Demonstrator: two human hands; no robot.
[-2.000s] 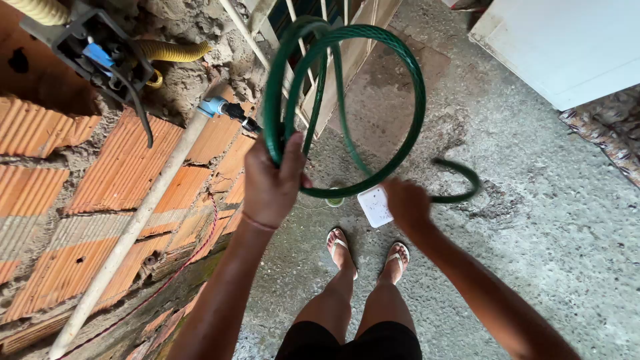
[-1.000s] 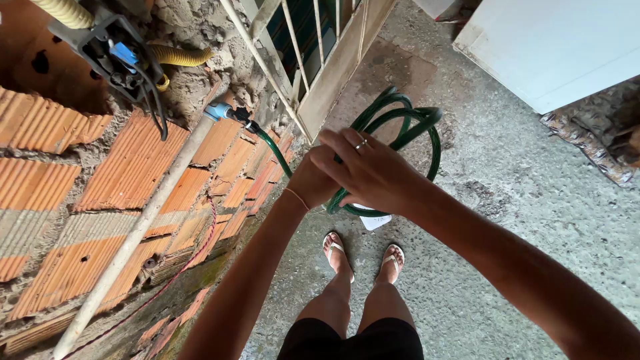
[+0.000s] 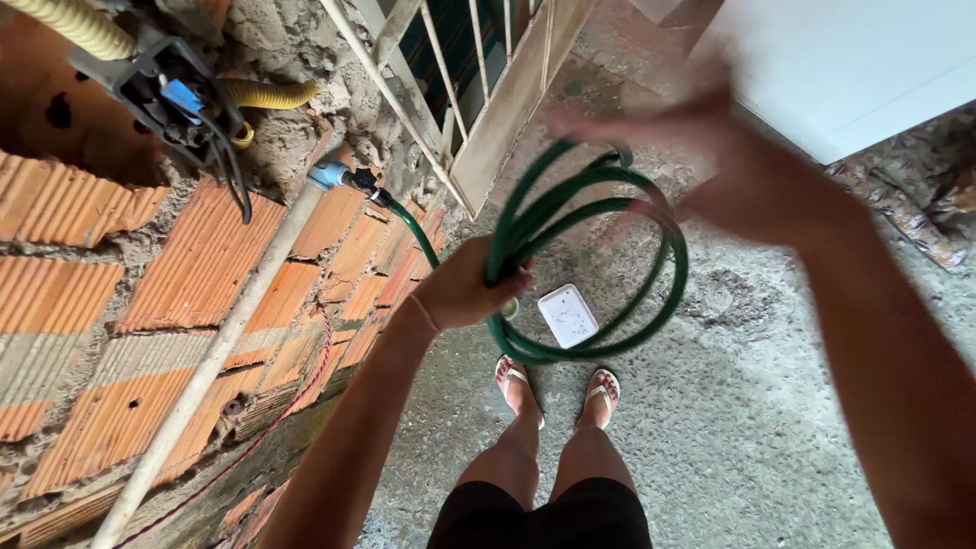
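Note:
A green garden hose (image 3: 671,293) hangs in several loops from my left hand (image 3: 473,286), whose fingers are closed around the bundle at its left side. From there the hose runs up to a black tap (image 3: 364,183) on a light blue fitting (image 3: 328,175), at the top of a pale pipe (image 3: 221,347) along the brick wall. My right hand (image 3: 648,145), strongly blurred, is at the upper right of the loops with its fingers spread. Whether it touches the hose cannot be told.
A white metal gate (image 3: 507,126) stands beyond the tap. On the concrete floor lies a small white tray (image 3: 568,316) near my feet. A white panel (image 3: 854,69) is at upper right. An open electrical box (image 3: 179,99) with wires and yellow conduit sits in the wall.
My hands were together on the coiled hose one second ago; now my right hand has moved up and right, apart from my left. The loops have spread wider.

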